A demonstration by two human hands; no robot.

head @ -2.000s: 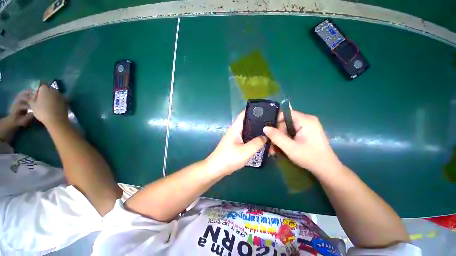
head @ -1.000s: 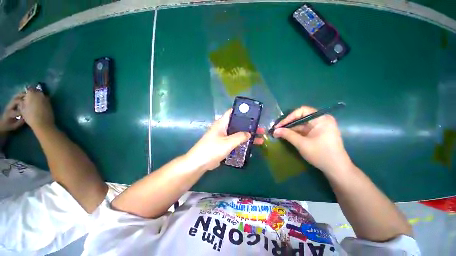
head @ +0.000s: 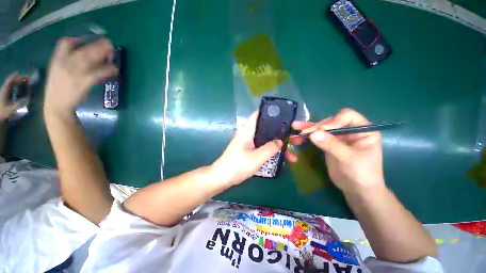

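A black phone housing is held above the bench, with its round silver speaker at the far end and its patterned board at the near end. My left hand grips it from the left, thumb across its middle. My right hand holds thin dark tweezers between thumb and fingers. The tweezers lie nearly level, with their tip at the housing's right edge. Whether the tip holds a small piece is too small to tell.
Yellow-green tape patches and a clear film lie on the green bench. Another phone with a red wire lies far right. A third phone lies left of the white line. A neighbouring person's hands are at the left.
My right hand has turned the tweezers flatter and brought the tip to the housing's edge. The neighbouring person's arm has reached forward and right, over the left phone. The view has shifted slightly.
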